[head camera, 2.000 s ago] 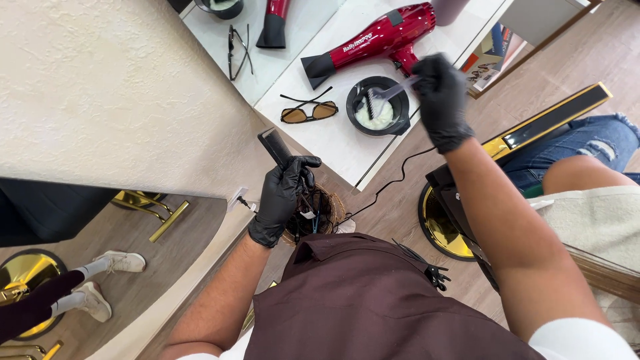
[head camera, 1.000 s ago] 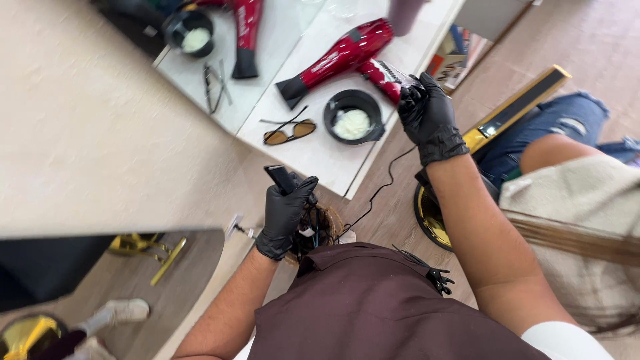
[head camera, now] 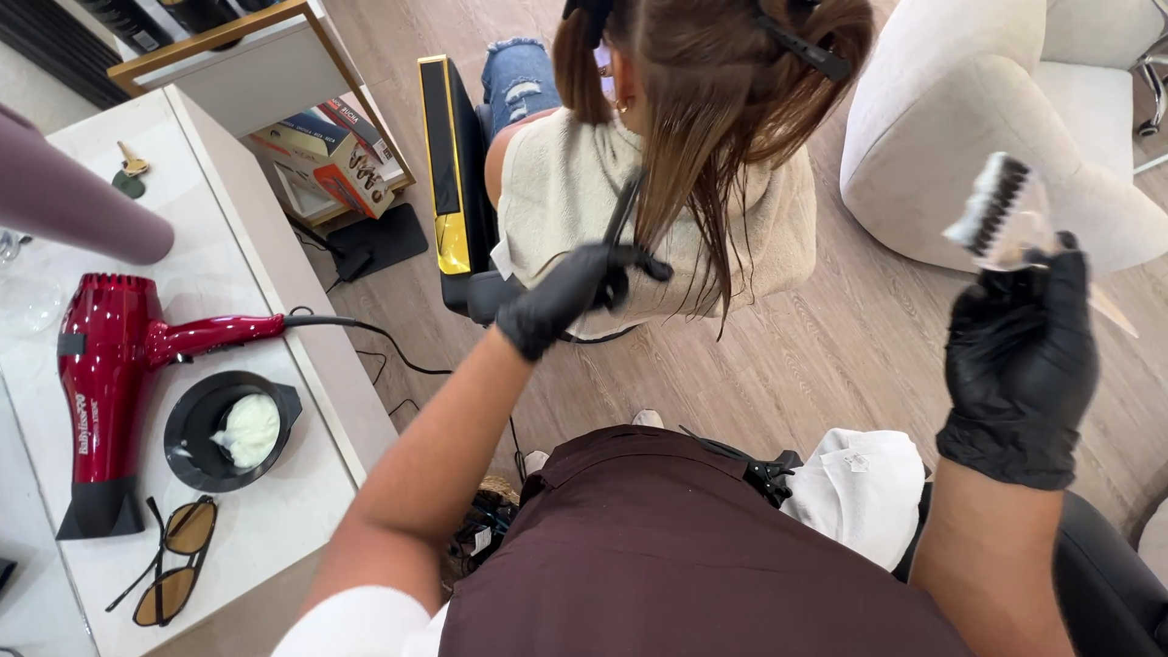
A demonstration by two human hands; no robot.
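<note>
In a black glove, my left hand (head camera: 584, 292) holds a dark comb (head camera: 626, 208) against the hanging brown hair (head camera: 691, 155) of a seated person. That hair looks damp in its lower strands and is partly held up by a black clip (head camera: 803, 47). My gloved right hand (head camera: 1022, 365) is raised at the right, apart from the hair, and grips a tint brush (head camera: 1004, 214) with white cream on its bristles. A black bowl (head camera: 193, 438) with white cream (head camera: 251, 429) inside sits on the white counter at the left. A beige towel (head camera: 566, 182) covers the person's shoulders.
The white counter (head camera: 310, 401) also bears a red hair dryer (head camera: 109, 374), sunglasses (head camera: 176, 561) and a mauve tumbler (head camera: 82, 192). The dryer's cord (head camera: 392, 342) runs off its edge. A cream armchair (head camera: 967, 137) stands at the upper right, and a white towel (head camera: 858, 493) hangs by my apron.
The view has swung far to the right. My left hand with the comb has moved from below the counter to the person's hair. My right hand has moved away from the bowl with the brush.
</note>
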